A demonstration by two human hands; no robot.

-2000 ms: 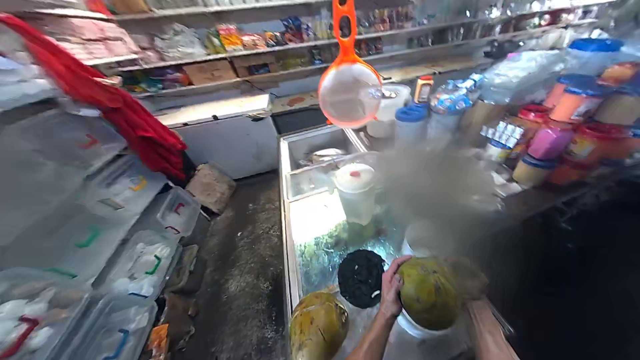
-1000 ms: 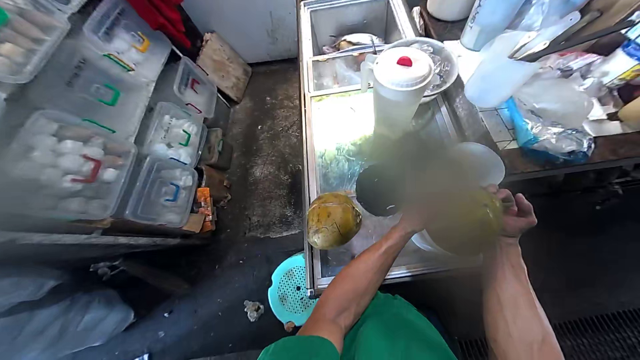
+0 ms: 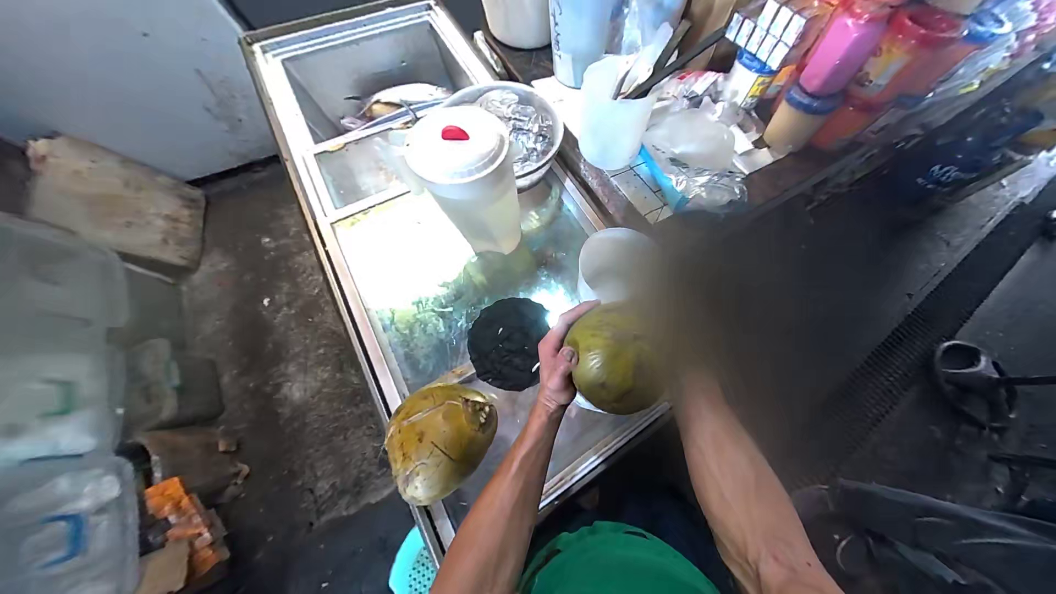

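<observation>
A green-brown coconut (image 3: 617, 359) is held at its left side by my left hand (image 3: 561, 355), over a white container (image 3: 615, 260) whose round rim shows behind it. My right forearm reaches toward the coconut's right side, but a blur hides my right hand. Left of my left hand a round black object (image 3: 507, 344) lies on the glass top of a display case. A second, yellow-brown coconut (image 3: 441, 444) rests at the case's near left edge. Farther back stands a lidded plastic pitcher (image 3: 466, 177) of pale liquid.
Behind the pitcher is a metal bowl (image 3: 528, 124) with crumpled clear plastic or ice. The case's open compartment (image 3: 371, 82) holds what looks like fish. A white jug with utensils (image 3: 612, 115) and several jars stand at the back right. A turquoise basket (image 3: 412, 565) is below the case.
The view has swung down and shifted. The coconut stays at my hands near the white container; my left hand now shows plainly on its left side.
</observation>
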